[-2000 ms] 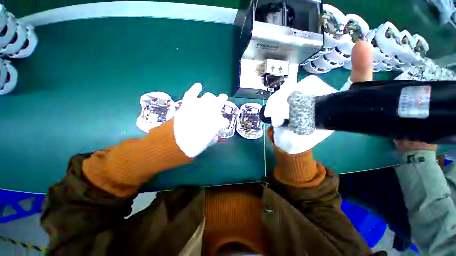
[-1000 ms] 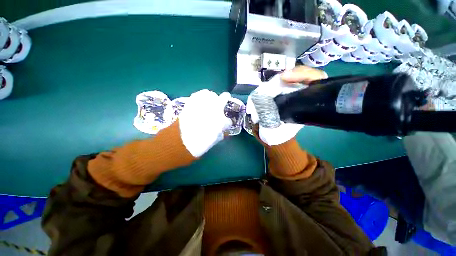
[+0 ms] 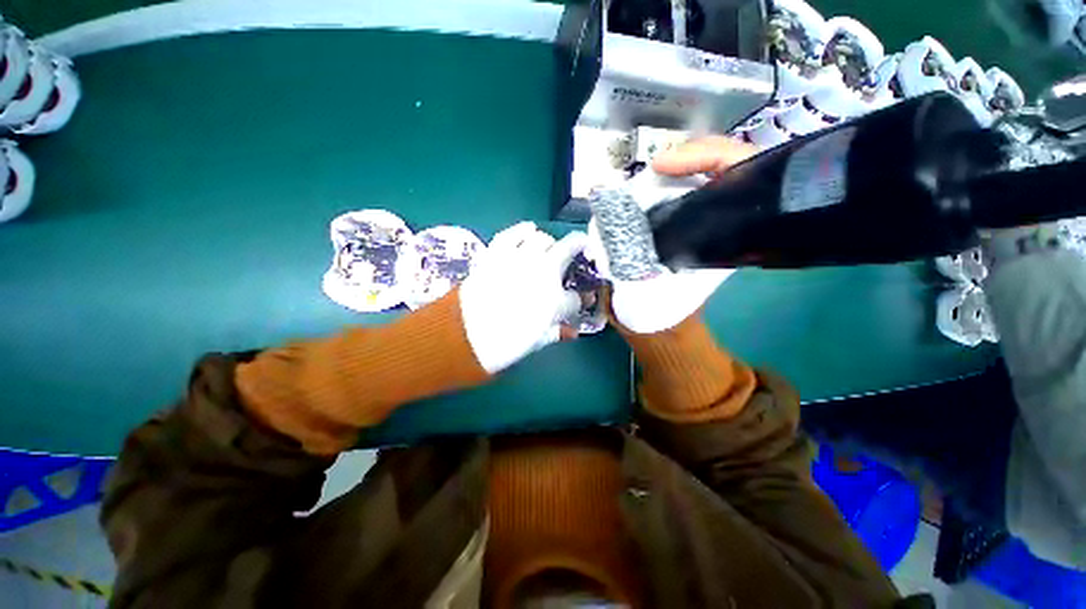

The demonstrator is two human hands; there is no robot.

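Note:
My right hand [image 3: 655, 256], in a white glove with a bare finger showing, is closed around the black electric screwdriver [image 3: 822, 190] near its grey mottled wrap. The screwdriver's tip is hidden by the hands. My left hand [image 3: 512, 297], gloved in white, holds the left side of a white camera housing [image 3: 586, 297], open side up with dark parts inside. My right hand is just right of this housing. Two more open housings lie to the left of my left hand, one at the far left [image 3: 367, 259] and one beside it [image 3: 441, 262].
The silver screw feeder [image 3: 667, 93] stands just beyond my right hand. Stacked white housings [image 3: 929, 71] lean in rows at the upper right, others [image 3: 42, 95] at the left edge. Another person's grey sleeve [image 3: 1042, 357] is at the right. The green bench [image 3: 238, 155] has a white stripe.
My left hand has moved right, showing more of the second loose housing, and now holds the housing nearest my right hand. The screwdriver has shifted from pointing far right to a steeper angle by the hands.

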